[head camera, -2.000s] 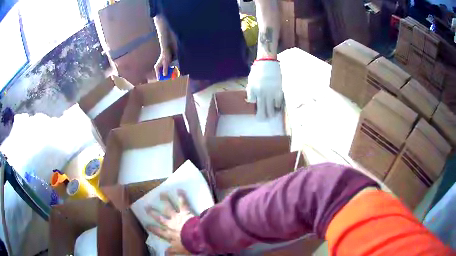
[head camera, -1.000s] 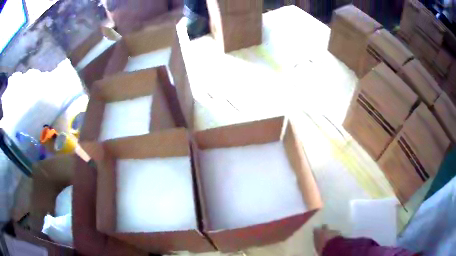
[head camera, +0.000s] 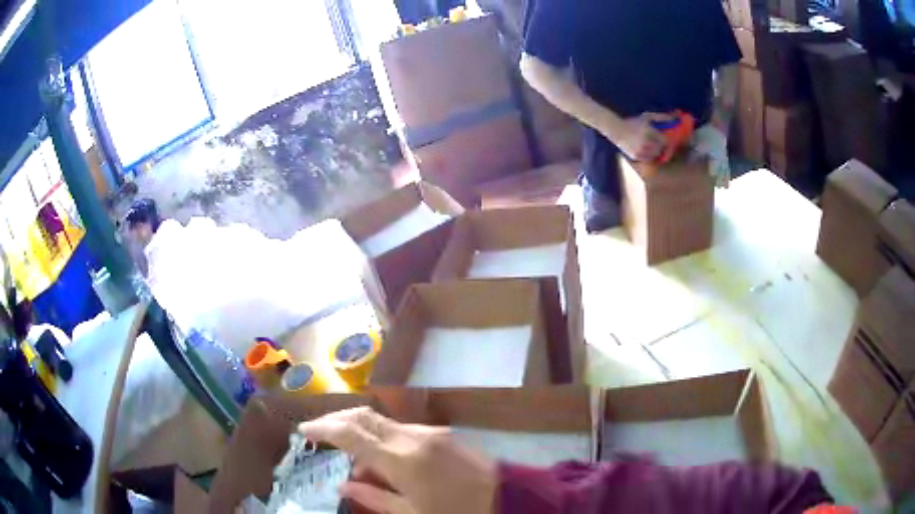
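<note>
My right hand (head camera: 406, 464) reaches in from the lower right, palm down, over an open carton (head camera: 246, 452) at the lower left. Its fingers are at a white, crinkled plastic item with printed paper (head camera: 313, 480); whether they grip it is unclear. My left hand is out of the picture. Several open cartons with white foam sheets inside stand ahead: one at bottom centre (head camera: 512, 406), one at bottom right (head camera: 687, 404), others behind, such as the middle one (head camera: 472, 301). My forearm partly covers the front cartons.
A person (head camera: 627, 60) opposite holds an orange-blue tape gun (head camera: 674, 136) on a closed carton (head camera: 682, 211). Yellow tape rolls (head camera: 356, 353) and white wrapped bulk (head camera: 251, 276) are at the left, beside a green metal frame (head camera: 85, 191). Closed cartons (head camera: 853, 226) line the right.
The view has swung up and left. My right hand has moved from beside a white sheet at the lower right to the lower-left carton. The person opposite is back in view with the tape gun.
</note>
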